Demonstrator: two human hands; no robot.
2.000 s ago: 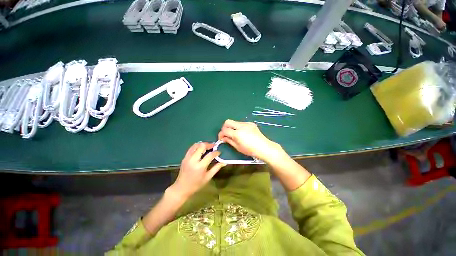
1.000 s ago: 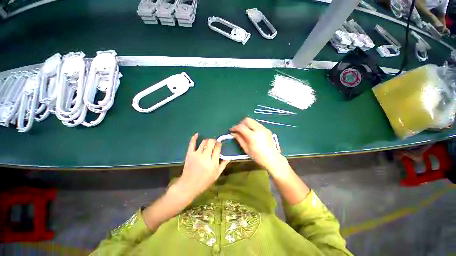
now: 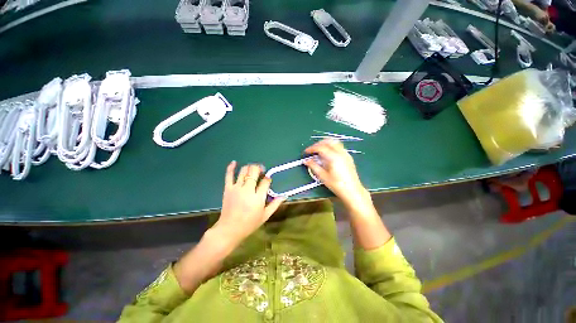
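A white plastic frame point(image 3: 292, 190), an elongated loop, lies at the near edge of the green bench between my hands. My left hand point(image 3: 245, 194) grips its rounded left end between thumb and fingers. My right hand point(image 3: 333, 165) is at its right end, fingers bent over it and hiding the solid part. I cannot tell whether a strip is in the right fingers. A dense pile of thin white strips point(image 3: 357, 111) lies beyond my right hand, with a few loose strips point(image 3: 338, 136) just in front of it. Another white frame point(image 3: 192, 120) lies alone at left.
Overlapping white frames point(image 3: 77, 123) lie at the left. A pale rail point(image 3: 240, 79) and a slanted grey post point(image 3: 391, 41) stand beyond. More frames point(image 3: 290, 36) lie past the rail. A black fan point(image 3: 434, 88) and a bag with yellow contents point(image 3: 505, 117) are at the right.
My right hand has moved right along the frame, from its upper edge to its right end. The frame's right end has tilted up. The left hand still holds the left end.
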